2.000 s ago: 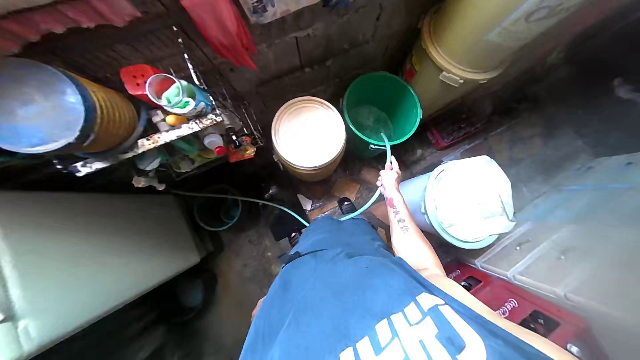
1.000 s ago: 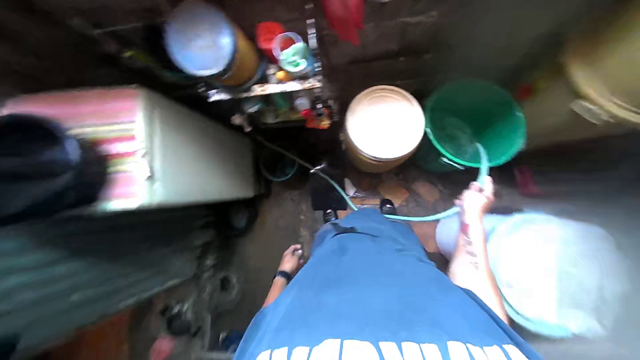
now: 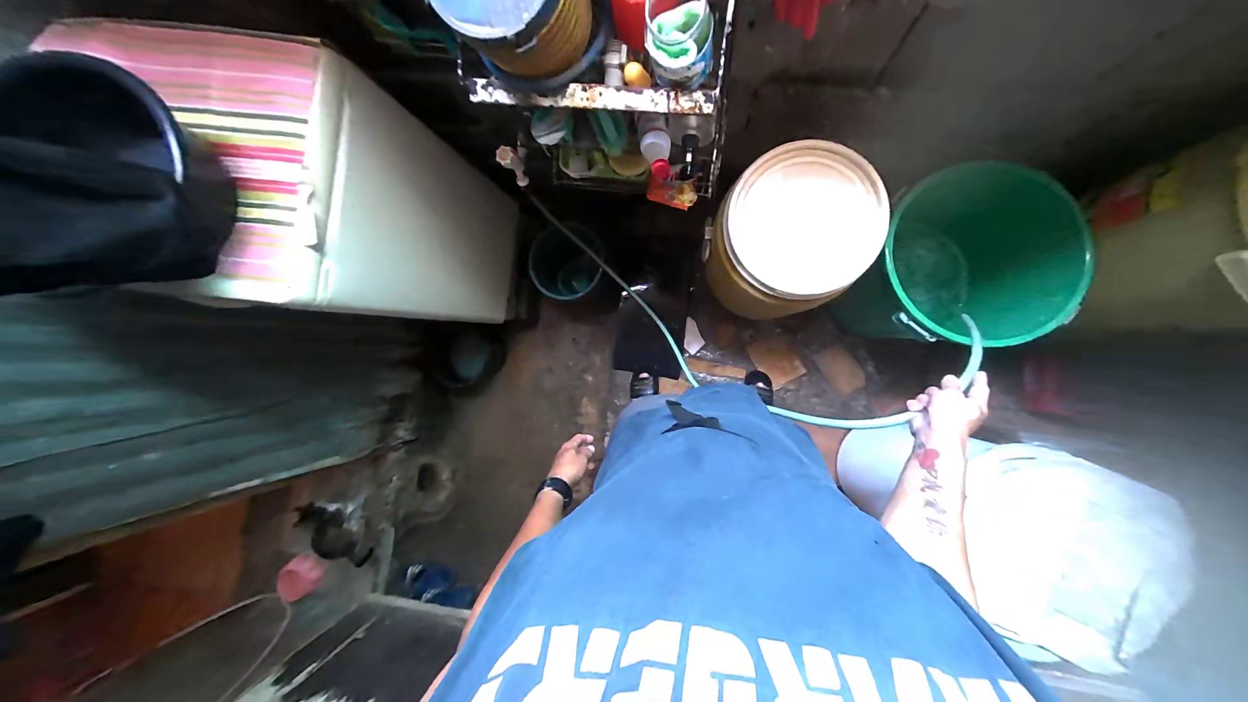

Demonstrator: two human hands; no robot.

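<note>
My right hand [image 3: 948, 405] is closed around a pale green hose [image 3: 858, 423], near the front rim of a green plastic bucket [image 3: 1033, 244]. The hose's end reaches over that rim, and some water shows inside the bucket. From a tap [image 3: 511, 164] at the upper left, the hose runs down and passes in front of my body. My left hand [image 3: 573, 458] hangs low beside my blue shirt, wearing a dark wristband, with its fingers loosely bent and nothing seen in it. A tan drum with a pale lid [image 3: 807, 219] stands just left of the green bucket.
A rusty metal rack [image 3: 595, 96] holds bottles and containers. Left of it is a large white box-like thing with a striped cover [image 3: 263, 156]. A small dark bucket [image 3: 565, 263] stands on the floor. A container covered with white plastic [image 3: 1072, 546] sits by my right forearm.
The view has swung to the left. My left hand has come into sight beside my body. My right hand still holds the hose at the green bucket.
</note>
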